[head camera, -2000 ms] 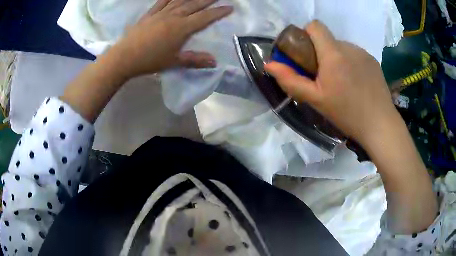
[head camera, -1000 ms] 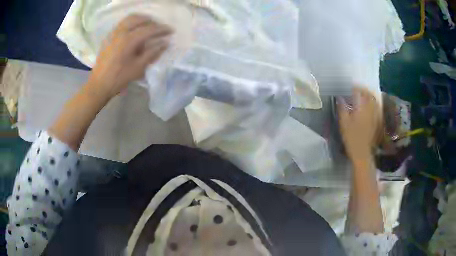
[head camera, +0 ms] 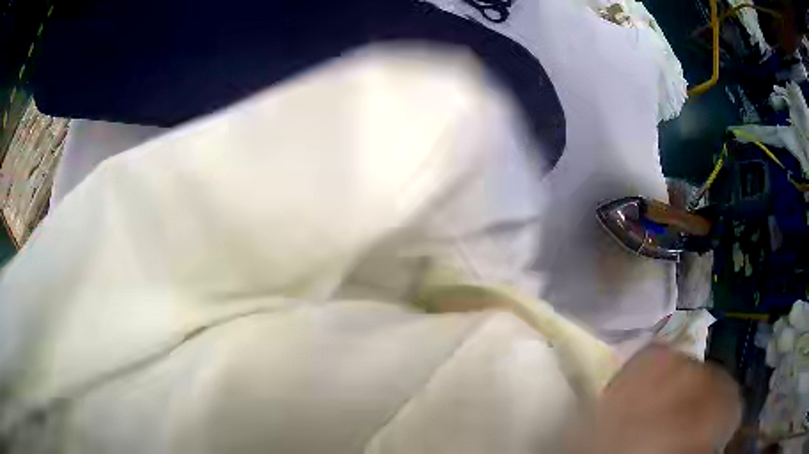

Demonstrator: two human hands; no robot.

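The white garment (head camera: 266,204) is raised close to the camera, blurred, and fills the left and lower middle of the view. My right hand (head camera: 670,403) is at the lower right, blurred, closed on the garment's edge. My left hand is not visible; the cloth covers that side. The steam iron (head camera: 643,226) stands at the right on the table, with its brown handle and blue part, and no hand is on it.
The navy padded board (head camera: 222,53) lies behind the garment, its rounded end at the right. The table cover cloth (head camera: 612,97) surrounds it. Black scissor handles (head camera: 490,9) show at the top. Yellow frames and hoses stand at the right, with loose white cloth (head camera: 788,381).
The garment has been lifted off the board towards the camera. My right hand has left the iron, now parked at the right, and holds the garment. My left hand has gone out of sight.
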